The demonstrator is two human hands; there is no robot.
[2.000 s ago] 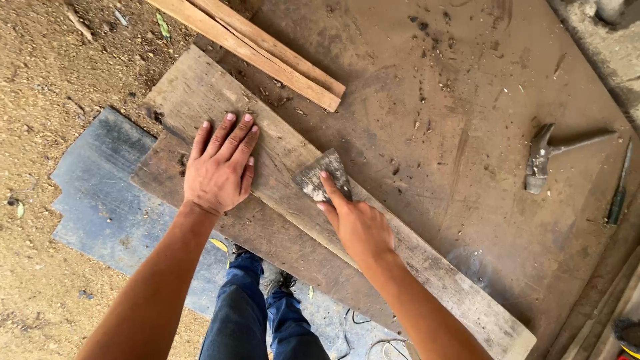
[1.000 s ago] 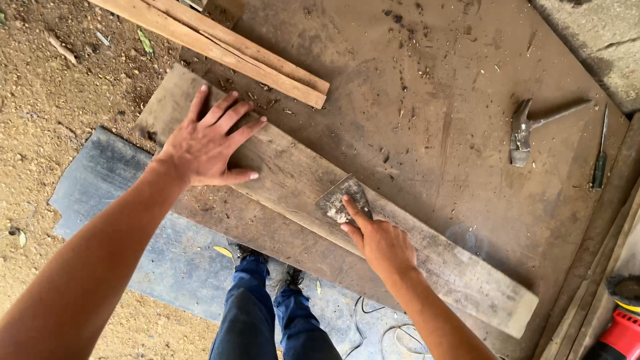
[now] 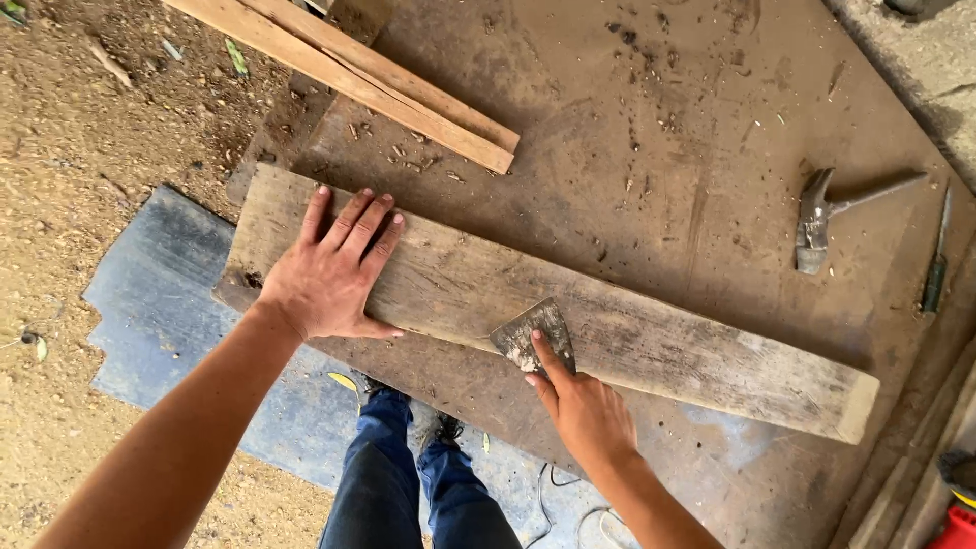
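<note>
A long weathered wooden board (image 3: 610, 328) lies slantwise on a brown, dirt-marked work surface (image 3: 473, 396). My left hand (image 3: 335, 267) rests flat on the board's left part, fingers spread, fingertips at its far edge. In my right hand (image 3: 583, 404) is a putty knife (image 3: 536, 335) with a worn, stained blade. My index finger presses along the blade, which lies on the board's near edge around its middle. The knife's handle is hidden under my palm.
Split wooden strips (image 3: 412, 99) lie beyond the board. At the right are a hammer (image 3: 814, 221) and a screwdriver (image 3: 934, 274), with a red tool (image 3: 953, 530) in the lower corner. Cables (image 3: 545, 503) lie near my feet, beside a bluish sheet (image 3: 175, 305) on the ground.
The board has turned to lie less steeply. My left hand has shifted along it with fingers more spread. The putty knife has moved from the board's far edge to its near edge.
</note>
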